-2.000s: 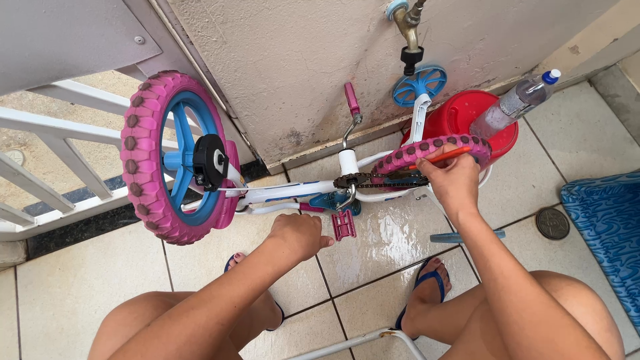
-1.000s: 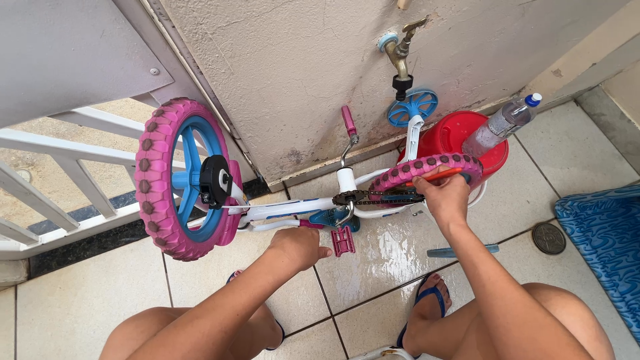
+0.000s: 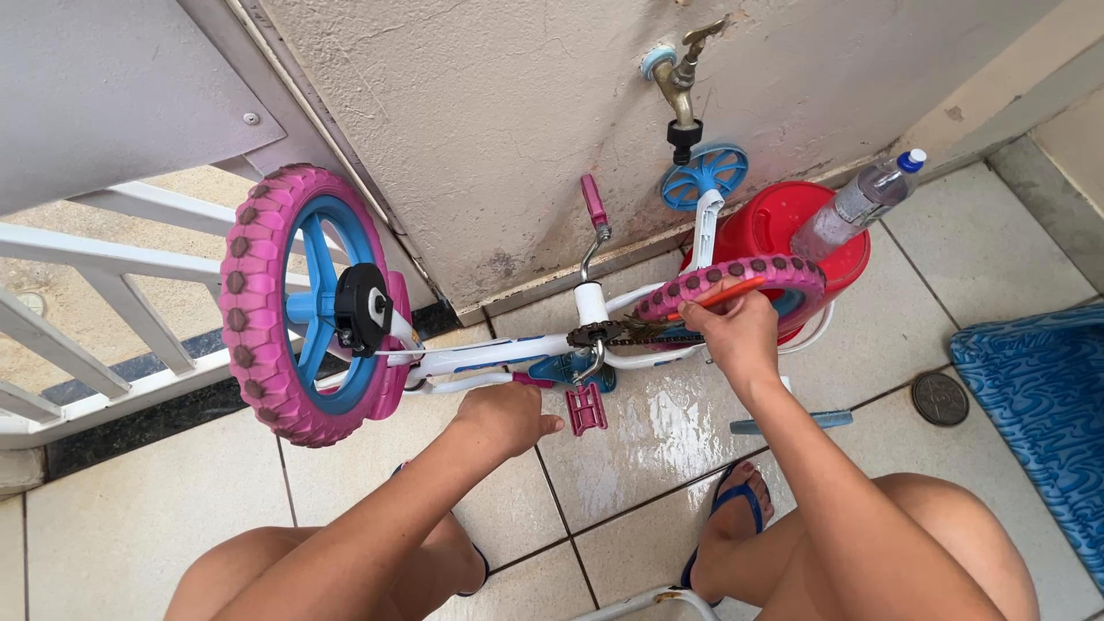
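A small white children's bicycle (image 3: 492, 354) rests upside down on wet tiles. My left hand (image 3: 509, 420) is at the white handlebar tube beside its pink grip; whether the fingers close around it is hidden. My right hand (image 3: 737, 332) holds a brush with an orange handle (image 3: 731, 291), its bristles at the chain (image 3: 649, 336) beside the rear wheel (image 3: 733, 278). The front wheel (image 3: 302, 306), with a pink tire and blue spokes, stands at the left. One pink pedal (image 3: 586, 409) points down, the other (image 3: 593, 200) up. A blue training wheel (image 3: 704, 177) sticks up near the wall.
Behind the rear wheel is a red bucket (image 3: 776, 216) with a plastic bottle (image 3: 854, 207) leaning on it. A brass tap (image 3: 677, 86) projects from the wall. A white railing (image 3: 103, 259) borders the left; a blue patterned mat (image 3: 1035, 388) and round drain cover (image 3: 940, 398) lie right.
My right hand has turned beside the rear wheel, and the brush's orange handle and bristles now show more clearly at the chain. My left hand stays by the handlebar.
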